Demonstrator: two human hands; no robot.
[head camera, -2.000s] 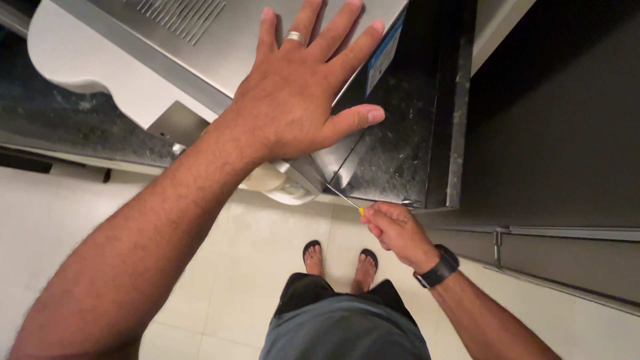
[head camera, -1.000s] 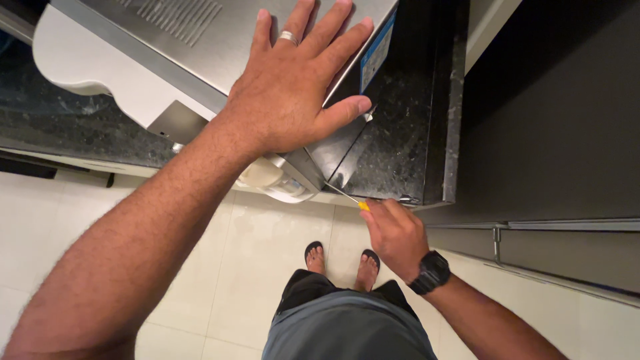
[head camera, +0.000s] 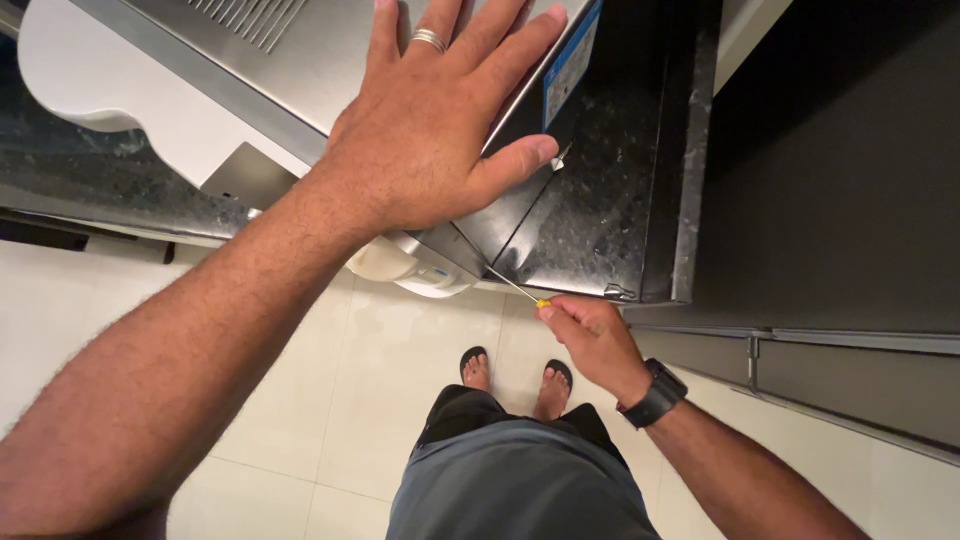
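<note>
My left hand (head camera: 420, 127) lies spread on top of a stainless-steel appliance (head camera: 300, 45) with vent slots, its thumb over the right edge. Pinched in my right hand (head camera: 596, 337) is a screwdriver (head camera: 514, 283) with a thin metal shaft and a bit of yellow handle showing; the rest of the handle is hidden by the fingers. The shaft's tip meets the lower corner of the appliance's side, close to the counter edge. A white plastic front part (head camera: 112, 82) runs along the appliance's left side, and cream and clear parts (head camera: 397, 266) stick out below my left wrist.
Black speckled stone counter (head camera: 600, 217) lies under and right of the appliance, with a raised edge (head camera: 694, 165) at its right. A small metal piece (head camera: 619, 291) sits at the counter's front edge. Dark cabinet fronts (head camera: 825, 225) stand at the right. My feet in flip-flops are on the tiled floor (head camera: 397, 375).
My right hand has turned around the screwdriver, and its grip looks different from two seconds ago. My left hand stays flat on the appliance.
</note>
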